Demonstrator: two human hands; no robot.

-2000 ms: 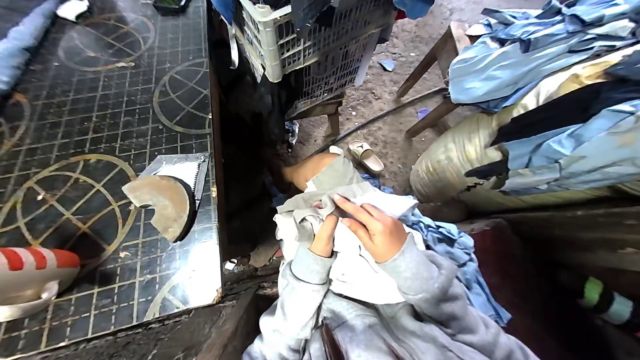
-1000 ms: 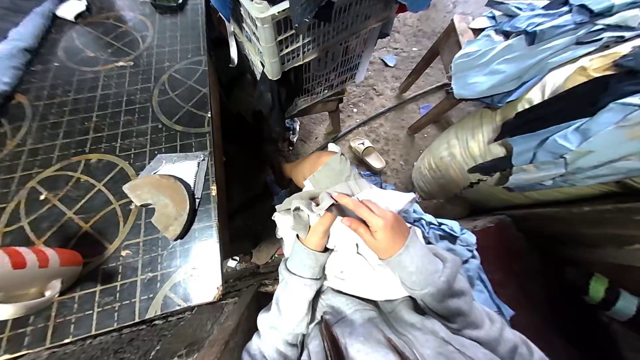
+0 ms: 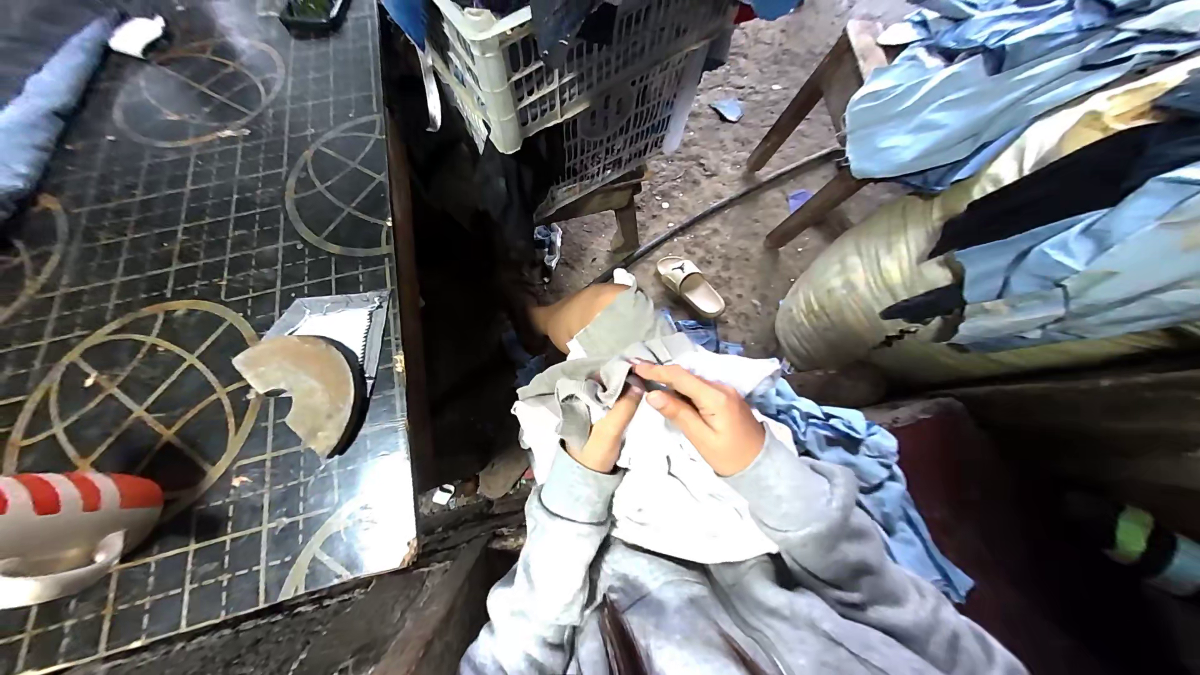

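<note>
Over my lap lies a white cloth (image 3: 680,487), with a grey-green piece of fabric (image 3: 623,328) bunched on top of it. My left hand (image 3: 607,433) pinches the folded grey-green fabric between thumb and fingers. Close beside it, my right hand (image 3: 708,417) grips the same fabric with thumb and index finger, the fingertips of both hands nearly touching. What lies between the fingertips is too small to tell. Light blue cloth (image 3: 844,450) hangs down to the right of the white one.
At left stands a dark patterned table (image 3: 216,525) bearing a broken disc piece (image 3: 305,384), a small packet (image 3: 342,323) and a red-striped white mug (image 3: 70,516). Ahead are a plastic crate (image 3: 581,75) and a slide sandal (image 3: 691,286). Blue garments (image 3: 975,103) and a wrapped bale (image 3: 858,272) are at right.
My fingers have shifted slightly on the grey-green fabric, whose folds by my left hand now lie differently. Both hands stay at the lap.
</note>
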